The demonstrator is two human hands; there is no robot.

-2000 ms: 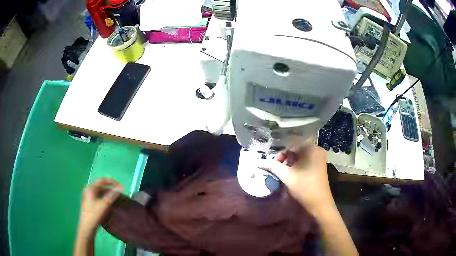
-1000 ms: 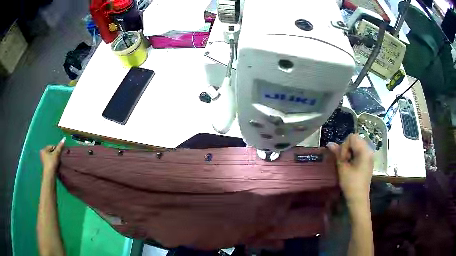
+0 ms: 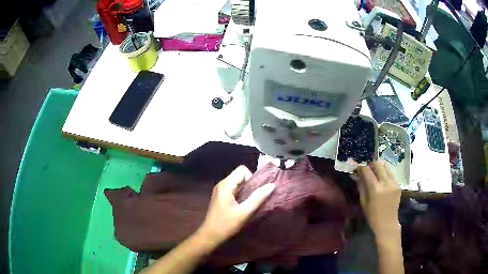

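Observation:
The maroon garment (image 3: 321,208) lies bunched under the needle area of the white JUKI sewing machine (image 3: 310,69) and spreads left over the green bin. My left hand (image 3: 230,206) lies on the cloth just left of the needle area, thumb and fingers apart; whether it pinches any cloth is not clear. My right hand (image 3: 379,187) is at the front edge of the two-part tray (image 3: 347,167), its fingertips by the heap of black buttons (image 3: 357,140). Whether it holds a button cannot be seen.
The green bin (image 3: 32,176) stands at the left. A phone (image 3: 137,100) and a yellow tape roll (image 3: 140,53) lie on the left tabletop. A control panel (image 3: 404,56) and a calculator (image 3: 434,130) are at the right. More maroon cloth (image 3: 441,230) lies lower right.
The garment's straight buttoned edge was stretched between both hands; now the cloth is bunched. My left hand has moved right, close to the needle area. My right hand has left the cloth for the tray.

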